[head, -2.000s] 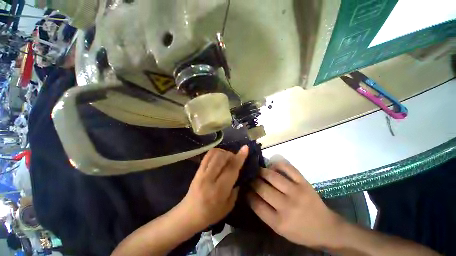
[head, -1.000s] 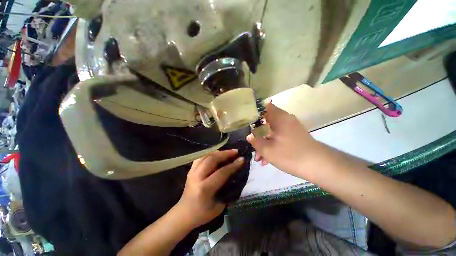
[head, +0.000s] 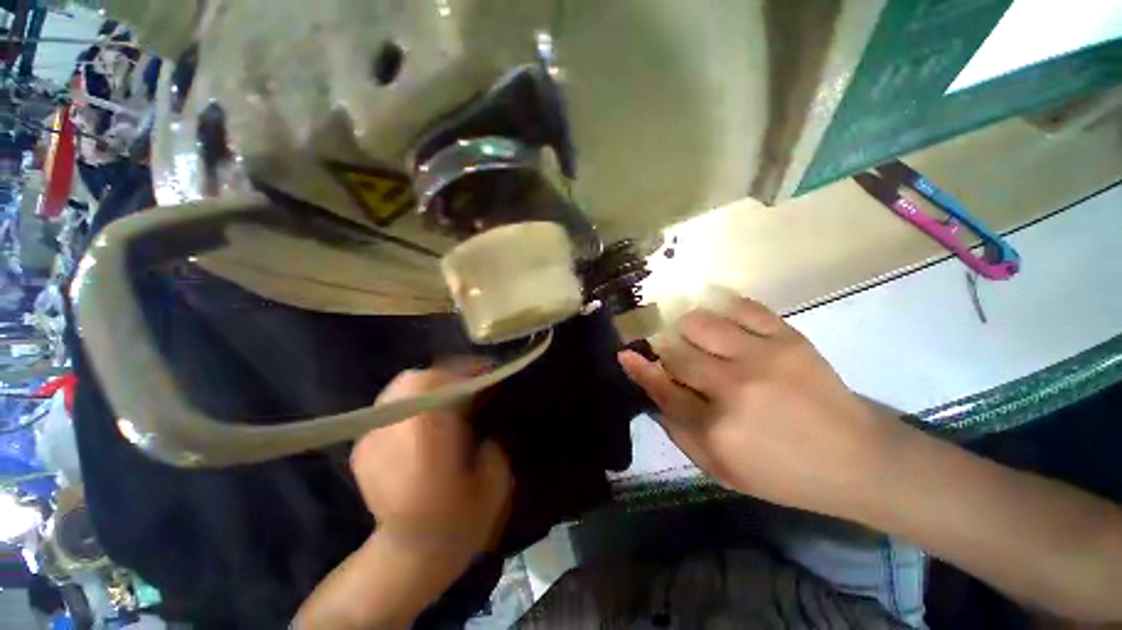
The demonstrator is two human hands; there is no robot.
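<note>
A large black cloth garment (head: 554,431) lies under the cream sewing machine head (head: 664,99) and spreads left and down over the lap. My left hand (head: 431,462) is on the cloth left of the needle area, slightly blurred, partly behind the cream curved guard (head: 271,437), with cloth at its fingers. My right hand (head: 751,394) is beside the presser area, its thumb and fingers pinching the cloth's right edge. The needle and presser foot are mostly hidden behind the cream knob (head: 511,283).
Thread snips with pink and blue handles (head: 947,228) lie on the beige machine bed (head: 849,252). A short dark thread end (head: 976,298) is on the white table (head: 911,345), which has a green edge (head: 1021,388). Blurred workshop clutter stands at the far left.
Since one second ago, my right hand has drawn back from under the machine head towards the lower right. My left hand has moved left, away from the needle area, and the cloth beside it has shifted.
</note>
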